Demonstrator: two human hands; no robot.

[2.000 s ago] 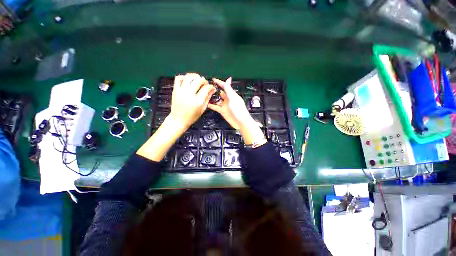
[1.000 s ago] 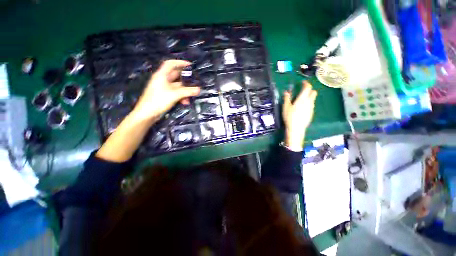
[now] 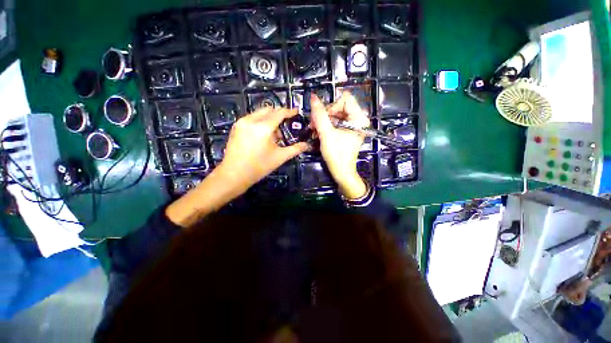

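Observation:
My left hand (image 3: pixel 256 144) holds a black square watch head (image 3: pixel 295 127) between thumb and fingers, over the middle of the tray. A small whitish-pink mark shows on its face. My right hand (image 3: pixel 340 137) holds a thin silver pen or tweezers (image 3: pixel 375 134), its shaft pointing out to the right; its fingertips are beside the watch head. Whether the tool's tip touches the watch is hidden. The black blister tray (image 3: pixel 395 67) lies under both hands, with watch heads in many pockets. One watch head (image 3: pixel 358 59) looks pale.
A lit cyan square watch (image 3: pixel 447 80) lies right of the tray, beside a handheld fan (image 3: pixel 524 104) and a control box (image 3: pixel 559 157). Round watch cases (image 3: pixel 119 110) and a multi-port charger (image 3: pixel 41 151) with cables are at left. A clipboard (image 3: pixel 463 251) is below the bench edge.
My right hand has come from right of the tray to beside the left hand, now holding the thin tool. My left hand still holds a watch head. The view has shifted closer over the tray.

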